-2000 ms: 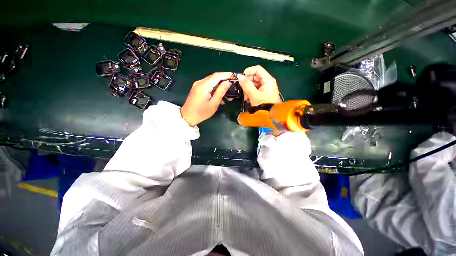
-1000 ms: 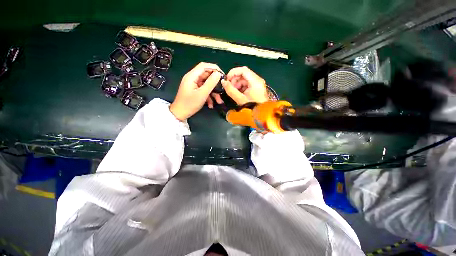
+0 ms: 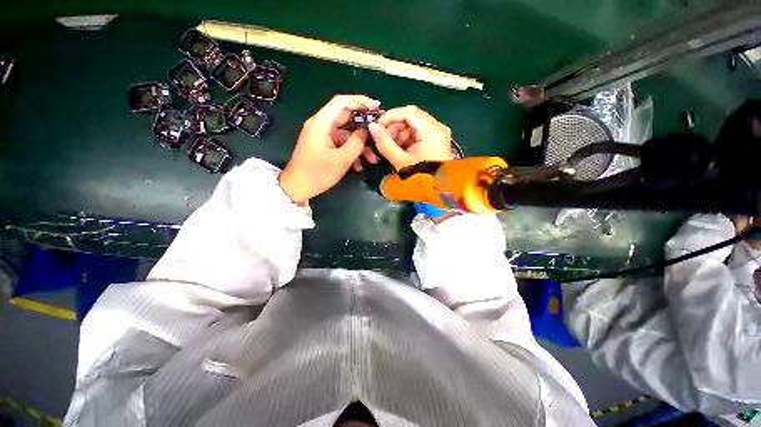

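Observation:
A small dark housing (image 3: 362, 119) is held in the fingertips of both hands, mostly covered by the fingers. My left hand (image 3: 324, 148) grips it from the left. My right hand (image 3: 415, 140) touches it with thumb and fingertips from the right. The orange electric screwdriver (image 3: 451, 183) lies against the right palm and points right, its tip hidden behind the hand. A blue band (image 3: 432, 210) is on my right wrist. Part of a round dish (image 3: 456, 149) shows behind my right hand.
A pile of dark housings (image 3: 209, 118) lies left. A pale-yellow strip (image 3: 342, 55) lies beyond the hands. At right are a round mesh-faced unit (image 3: 577, 146), a clear plastic bag (image 3: 634, 121), a metal rail (image 3: 642, 54), the black screwdriver cable (image 3: 601, 190) and another person's sleeve (image 3: 709, 242).
Both hands stay together on the housing, which has turned a little in the fingers and shows more of its upper part. The view has shifted slightly. The neighbour's sleeve has moved.

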